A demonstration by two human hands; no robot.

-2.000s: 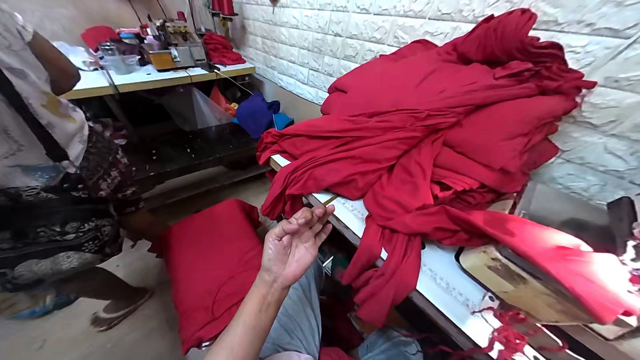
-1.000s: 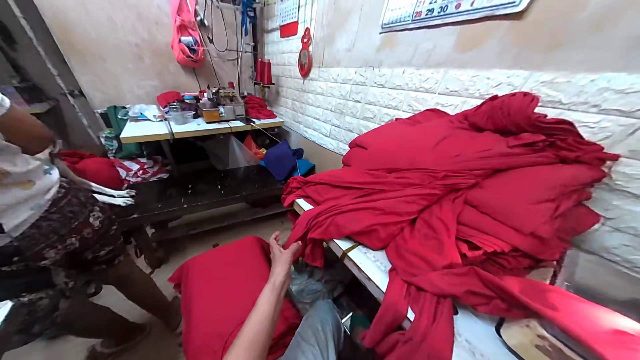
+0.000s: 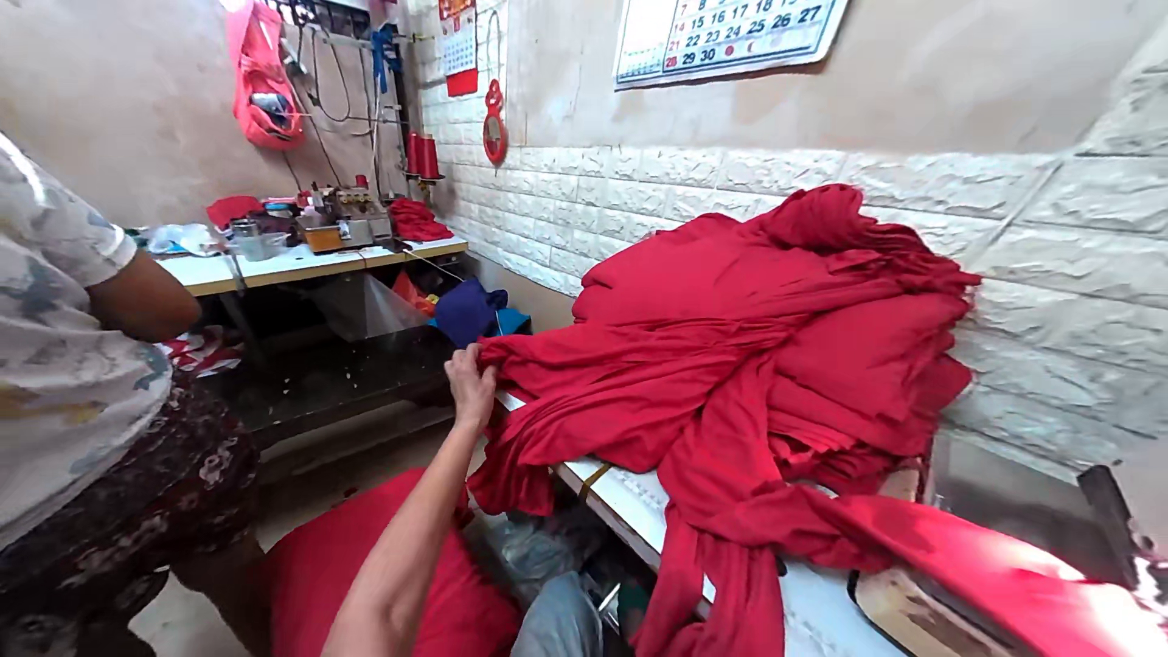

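Note:
My left hand [image 3: 472, 383] reaches forward, its fingers closed on the left end of red fabric [image 3: 630, 365] that hangs over the edge of a white table [image 3: 630, 497]. The fabric belongs to a large heap of folded red cloth [image 3: 849, 338] against the brick-patterned wall. A long red strip [image 3: 1004, 547] runs from the heap to the lower right, over part of a sewing machine [image 3: 899, 602]. Below my forearm lies more red cloth [image 3: 365, 566], beside my knee. My right hand is not in view.
A person [image 3: 82, 365] stands close on the left. Behind, a second table [image 3: 274, 270] carries a sewing machine [image 3: 351, 219] and red thread cones [image 3: 423, 157]. Under it are a dark bench [image 3: 319, 379] and blue cloth [image 3: 467, 310]. A calendar [image 3: 730, 36] hangs on the wall.
My left hand was raised with nothing plainly in it, then went to the fabric's left edge; it now grips that edge farther forward. The view has tilted up from the first frame.

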